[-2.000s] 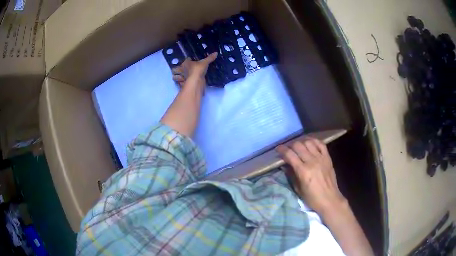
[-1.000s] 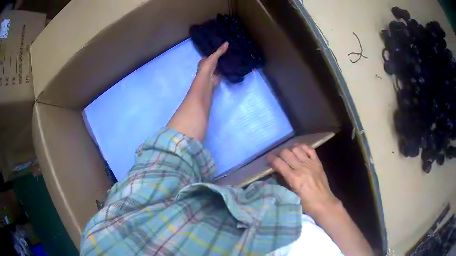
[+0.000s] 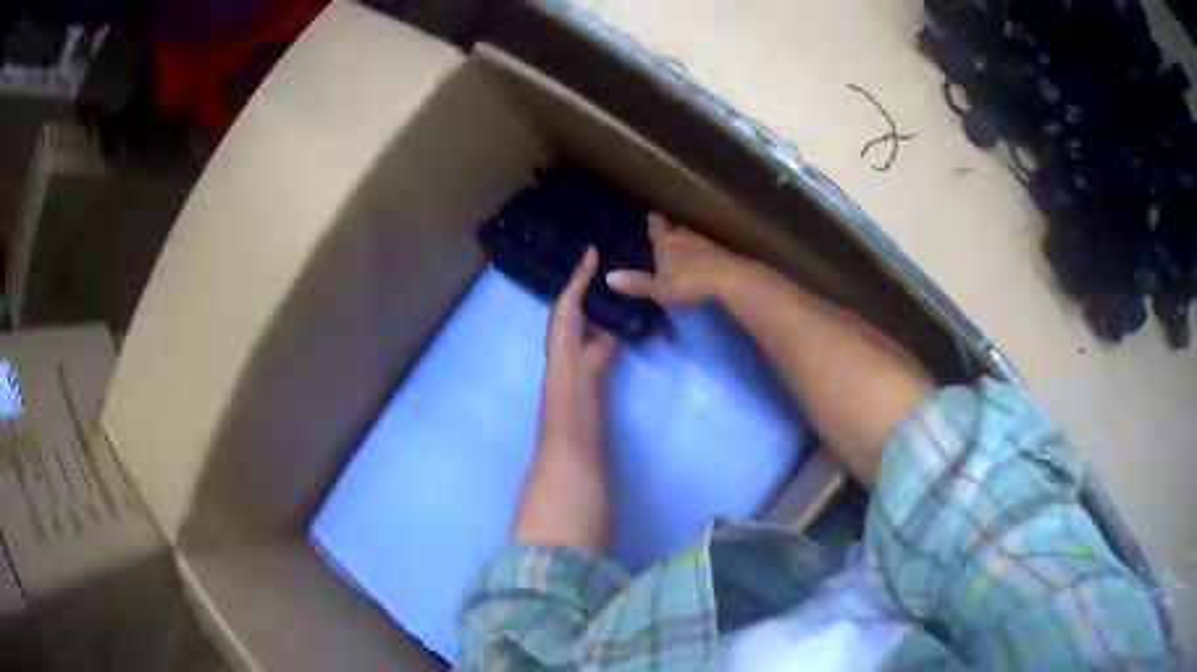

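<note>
A bunched stack of black panels (image 3: 558, 236) lies in the far corner of the open carton, on a pale blue-white packing sheet (image 3: 460, 407). It is dark and blurred, so single panels cannot be told apart. My left hand (image 3: 575, 315) grips the near side of the stack, thumb up along it. My right hand (image 3: 683, 269) is at its right end, fingers over the top and thumb on the near side. The fingertips are partly hidden against the black.
The tall walls of the carton (image 3: 315, 263) surround the sheet. A tan worktop (image 3: 814, 66) runs along the right, with a heap of black button caps (image 3: 1076, 145) and a drawn mark on it. Another carton (image 3: 66, 486) stands at the left.
My right hand has left the carton's near flap and reached in to the black panels. My left hand stays at them. The view has turned, and the heap sits higher in the picture.
</note>
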